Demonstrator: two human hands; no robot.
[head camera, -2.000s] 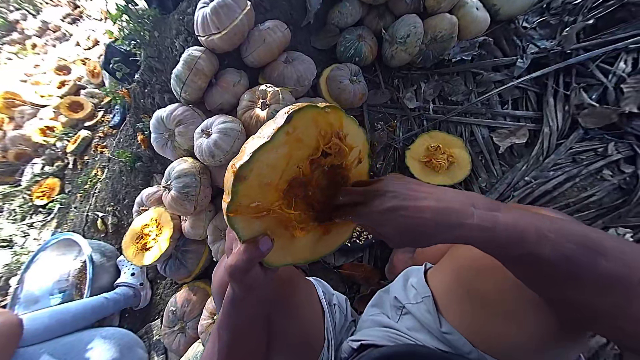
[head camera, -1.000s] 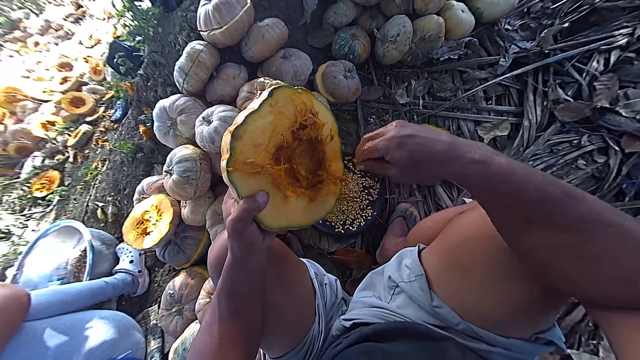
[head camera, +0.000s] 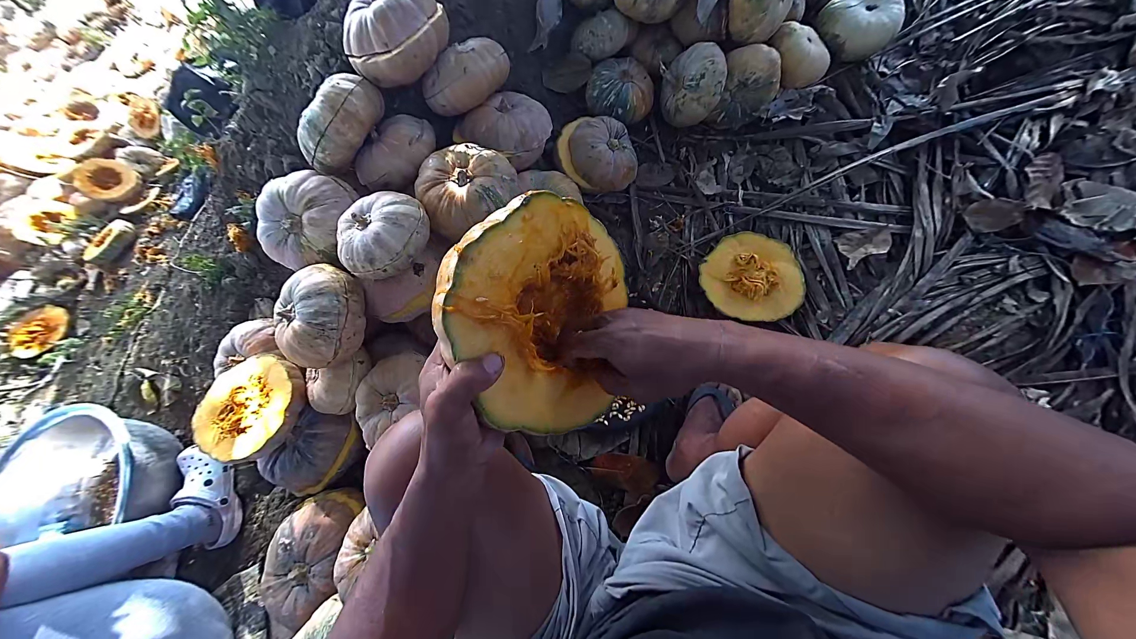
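A large cut pumpkin half (head camera: 497, 319) with yellow flesh and green rind is tilted toward me. My left hand (head camera: 457, 404) grips its lower left edge, thumb over the cut face. My right hand (head camera: 643, 355) reaches into the orange, stringy hollow; its fingertips are hidden in the pulp, so I cannot tell whether they hold anything. Below the half, mostly hidden, lies a dark container with pale seeds (head camera: 621, 410). A round cut pumpkin slice (head camera: 754, 277) lies face up on dry leaves to the right.
Whole pumpkins (head camera: 383, 232) are heaped beyond and left of the half, with a cut one (head camera: 247, 408) among them. More greenish pumpkins (head camera: 697, 84) lie at the top. At lower left are a clear-looking tub (head camera: 124, 461) and another person's leg in a white clog (head camera: 209, 493). Dry fronds (head camera: 923, 293) cover the right.
My right hand has moved from above the seed container back into the pumpkin's hollow. The container, plainly visible a second ago, is now mostly covered. My left hand keeps its hold.
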